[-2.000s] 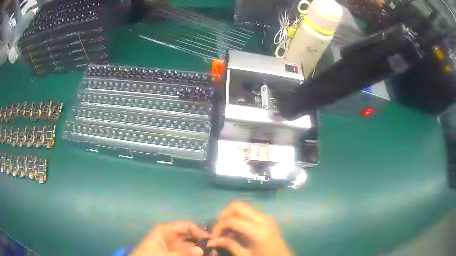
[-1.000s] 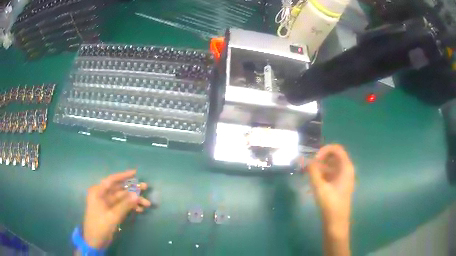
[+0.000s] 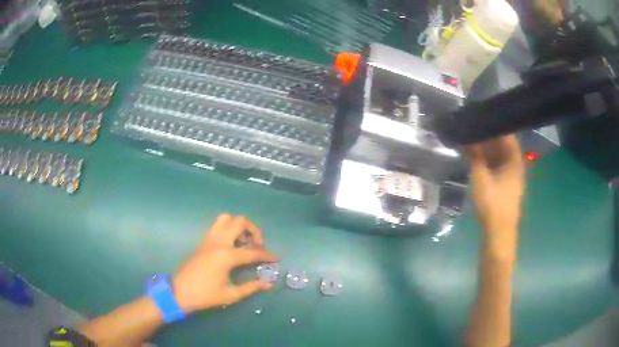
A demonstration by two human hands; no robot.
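Observation:
Small grey round modules lie in a short row on the green bench: one in the middle (image 3: 296, 278), one at the right (image 3: 331, 286). My left hand (image 3: 220, 266), with a blue wristband, has thumb and forefinger around the leftmost module (image 3: 269, 272) of the row. A dark small piece shows among its other fingers, blurred. The silver bench fixture (image 3: 390, 139) stands beyond, its front plate brightly lit. My right hand (image 3: 499, 162) is raised at the fixture's right side, beside the black arm (image 3: 529, 112); its fingertips are partly hidden and any held object cannot be made out.
A parts tray (image 3: 231, 112) with rows of tiny parts is left of the fixture. Three rows of gold-silver subassemblies (image 3: 51, 125) lie at far left. An orange cap (image 3: 347, 66), a cream bottle (image 3: 480, 37) and a black tray stack (image 3: 129, 17) are at the back. Tiny bright bits lie near me.
My left hand has moved right to the modules, where a third now sits in the row. My right hand has moved from the fixture's front corner up beside the black arm. The view has shifted.

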